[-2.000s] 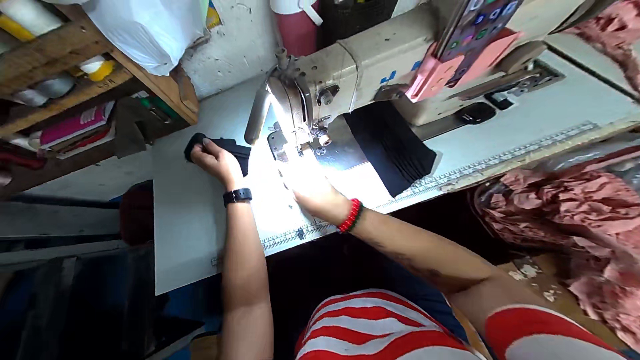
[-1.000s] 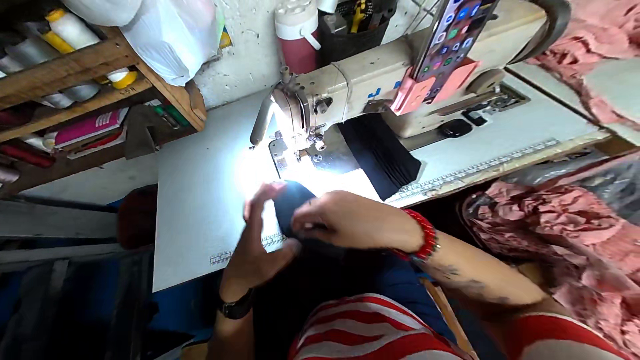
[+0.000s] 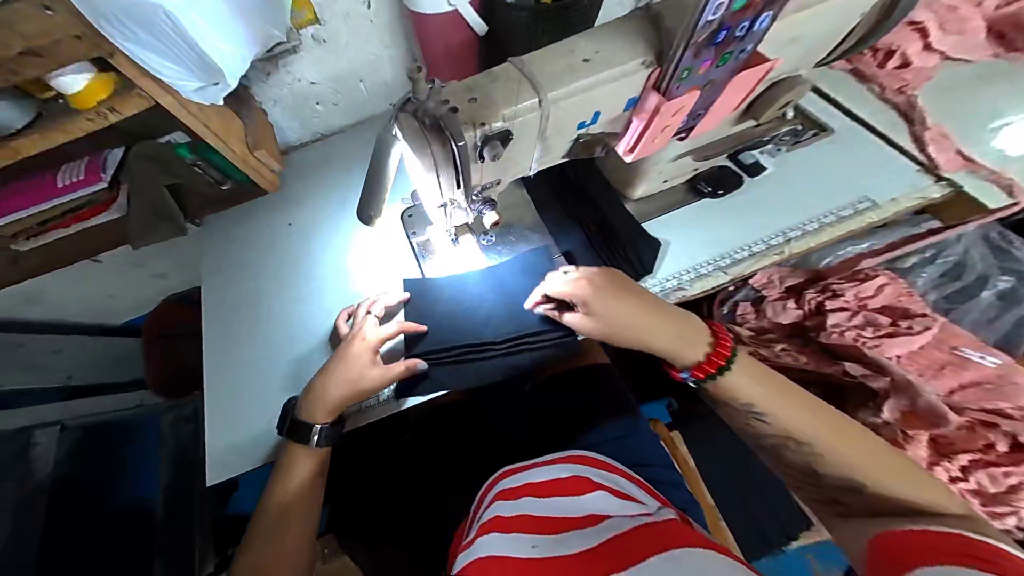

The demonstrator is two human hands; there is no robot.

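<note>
A dark fabric piece with several parallel folds (image 3: 488, 320) lies spread at the table's front edge, just before the lit needle area of a sewing machine (image 3: 520, 104). My left hand (image 3: 364, 352) rests at its left edge, fingers spread, fingertips on the cloth. With thumb and fingers my right hand (image 3: 592, 308) pinches the right edge. A stack of dark fabric pieces (image 3: 596, 220) lies beneath the machine arm, right of the needle. The presser foot (image 3: 456, 232) is partly lost in the lamp's glare.
A phone (image 3: 724, 56) stands in a pink holder on the machine. Measuring tape (image 3: 768, 240) runs along the table's front edge. Wooden shelves (image 3: 192, 104) with thread and books stand at the left. Crumpled pink fabric (image 3: 880, 344) lies at the right, beside a wooden edge.
The dark cloth, bunched between both hands a second ago, now lies spread flat. My hands have moved apart to its two side edges.
</note>
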